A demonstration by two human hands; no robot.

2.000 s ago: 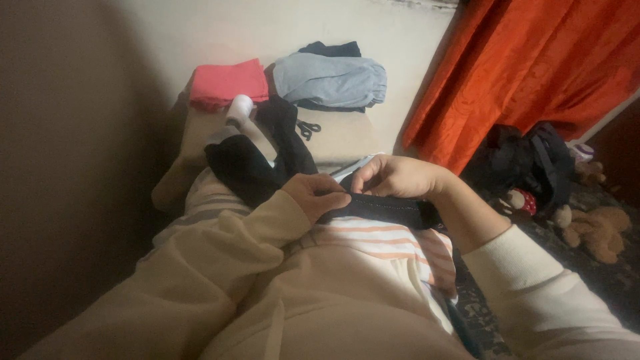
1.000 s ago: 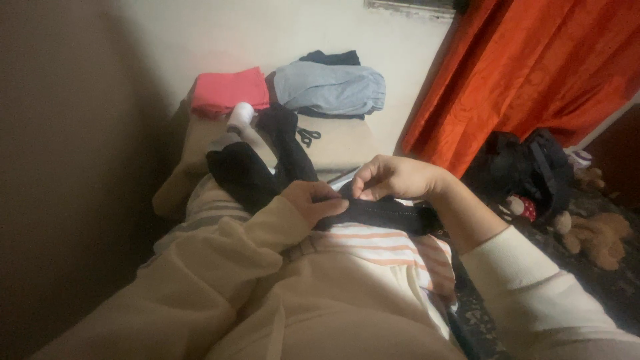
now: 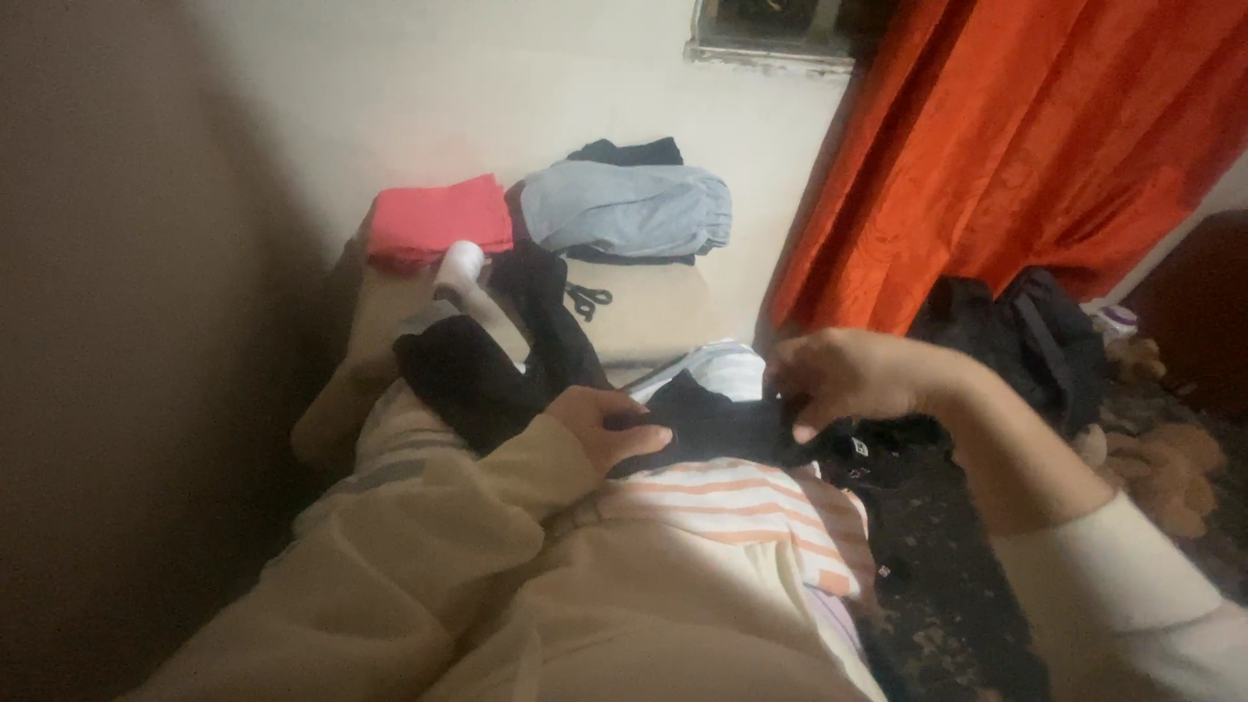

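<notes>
A black garment (image 3: 721, 424) lies across my lap over an orange-and-white striped cloth (image 3: 741, 502). My left hand (image 3: 609, 429) pinches its edge between thumb and fingers. Farther right, my right hand (image 3: 838, 380) is bent over the same garment near its right part; the fingertips are partly hidden against the dark fabric, so its hold is unclear. More black fabric (image 3: 468, 380) drapes over my left leg. Beyond it stands a white spool of thread (image 3: 460, 263), and a pair of black-handled scissors (image 3: 588, 298) rests on the beige seat.
A folded red cloth (image 3: 439, 219) and grey-blue elastic-edged clothing (image 3: 619, 210) lie at the seat's back by the wall. An orange curtain (image 3: 955, 166) hangs at right, above a black bag (image 3: 1033, 341) and a brown plush toy (image 3: 1165, 473) on the dark floor.
My right hand has moved right, away from my left hand, which stays on the black garment. The hands were close together before.
</notes>
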